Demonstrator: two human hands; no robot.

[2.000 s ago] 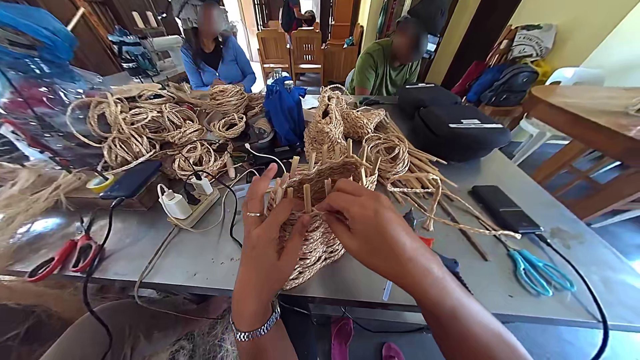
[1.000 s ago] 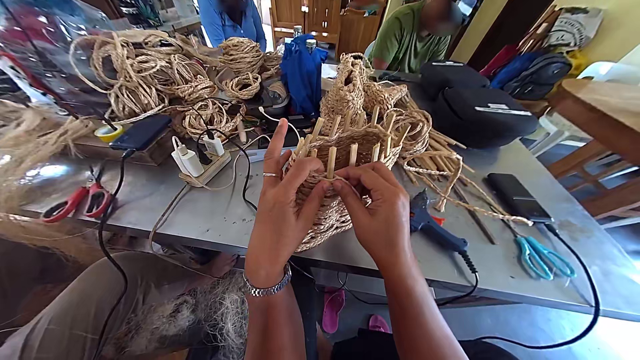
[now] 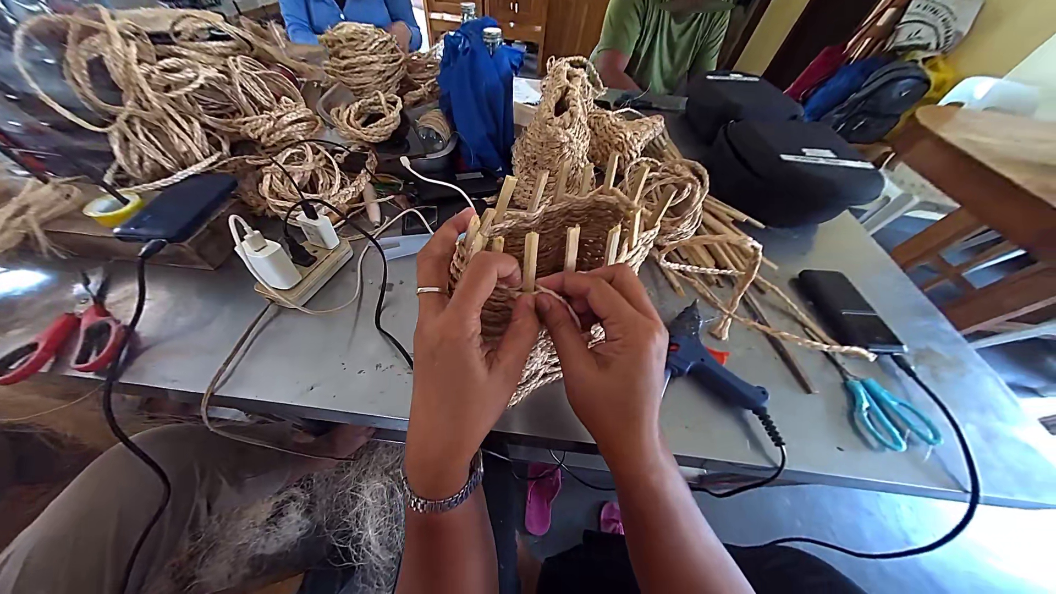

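Observation:
A round basket of braided natural fibre (image 3: 540, 367) with upright wooden stakes around its rim is between my hands near the table's front edge. My left hand (image 3: 474, 330), with a ring and a metal watch, pinches the fibre strand at a front stake (image 3: 530, 260). On the stake's right side, my right hand (image 3: 598, 330) grips the same thin strand (image 3: 557, 299) between thumb and fingers. Fingers hide part of the front rim. Behind the basket stands another woven fibre piece (image 3: 554, 124).
Rope coils (image 3: 190, 91) lie at the back left, red-handled scissors (image 3: 74, 334) at the left. A power strip (image 3: 309, 276) with chargers, a glue gun (image 3: 709, 367), teal-handled scissors (image 3: 887, 412), a power bank (image 3: 850, 309) and black cases (image 3: 784, 165) surround the basket. Two people sit across the table.
The view has tilted down and closer. My right hand has turned more upright beside the left at the front rim, and the glue gun now shows beyond it.

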